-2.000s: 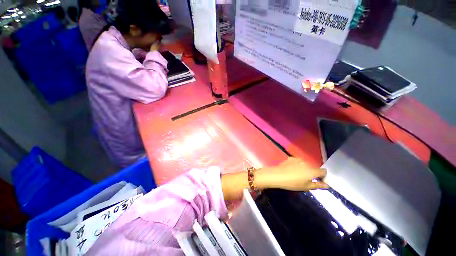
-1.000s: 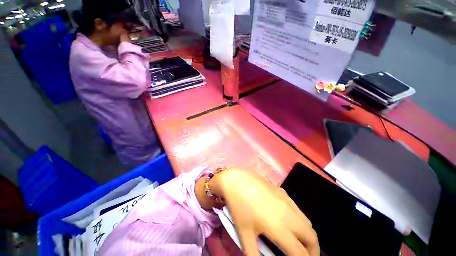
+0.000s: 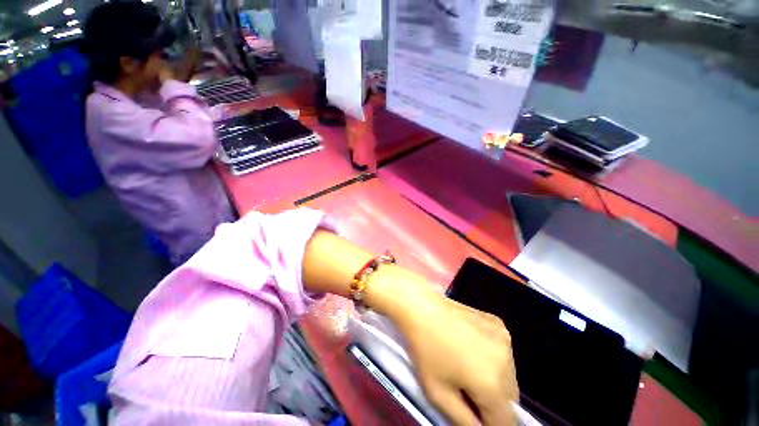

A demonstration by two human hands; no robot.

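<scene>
A flat black panel with a small white label lies at an angle on the bench at the lower right. My left hand, bare, with a beaded bracelet, reaches down left of it. Its fingers are bent and partly hidden at the bottom edge. A thin white item with a silver-grey edge and pale wrinkled material lie beside and under the hand; I cannot tell how firmly it holds them. A small pinkish spot at the panel's right corner may be a fingertip of my right hand; the rest is out of view.
Grey-white sheets lie over a dark piece behind the panel. A stack of black cases stands on the rear shelf. A printed sheet hangs ahead. A person in pink sits at left near another stack. A blue bin is lower left.
The black panel lies exposed, where glossy film-like reflections and white-edged items showed earliest. My left hand has left the grey-white sheet and come down beside the panel. The view has shifted.
</scene>
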